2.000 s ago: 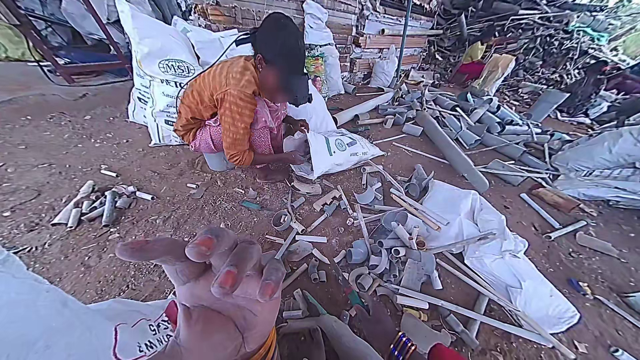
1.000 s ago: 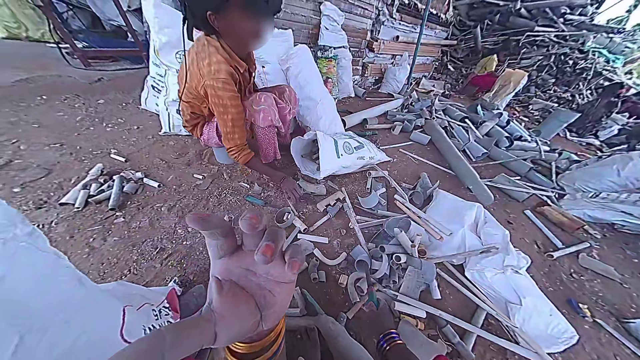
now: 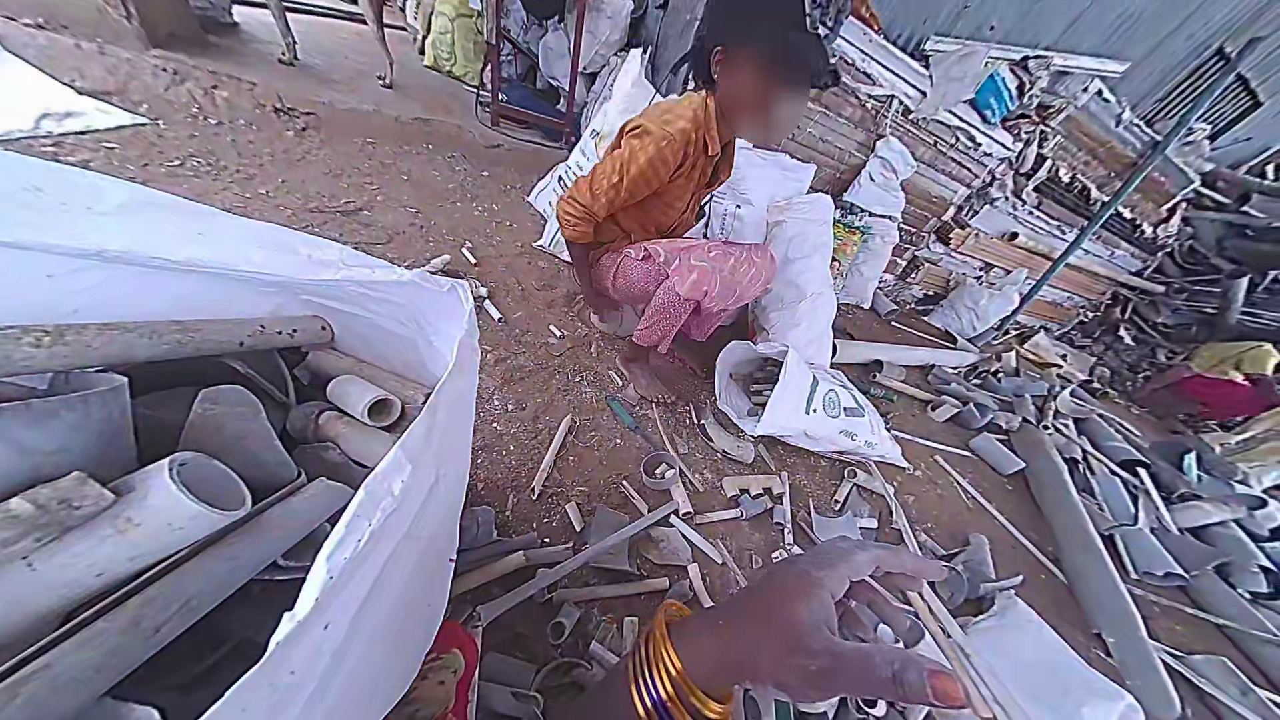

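Observation:
My left hand (image 3: 830, 620), with gold and purple bangles (image 3: 665, 670) at the wrist, reaches from the lower middle over a heap of cut plastic pipe pieces. Its thumb stands apart from the bent fingers, and nothing shows clearly held. Thin pale strips (image 3: 945, 625) run close by the fingers. My right hand is out of view. At the left a large white woven sack (image 3: 400, 500) gapes, filled with grey pipe lengths such as a wide pipe (image 3: 120, 540) and broken curved pieces (image 3: 235, 440). A short pipe ring (image 3: 660, 470) lies beyond my hand.
A person (image 3: 650, 190) in an orange shirt squats ahead, beside a smaller white sack (image 3: 830, 410) lying open with pieces inside. A tool with a green handle (image 3: 625, 412) lies near their feet. A long grey pipe (image 3: 1090, 570) and more scrap pipes spread at the right.
The view has swung left and shows the inside of the large sack. My left hand, earlier raised with fingers up, now points right. The person has drawn their hand back from the scraps.

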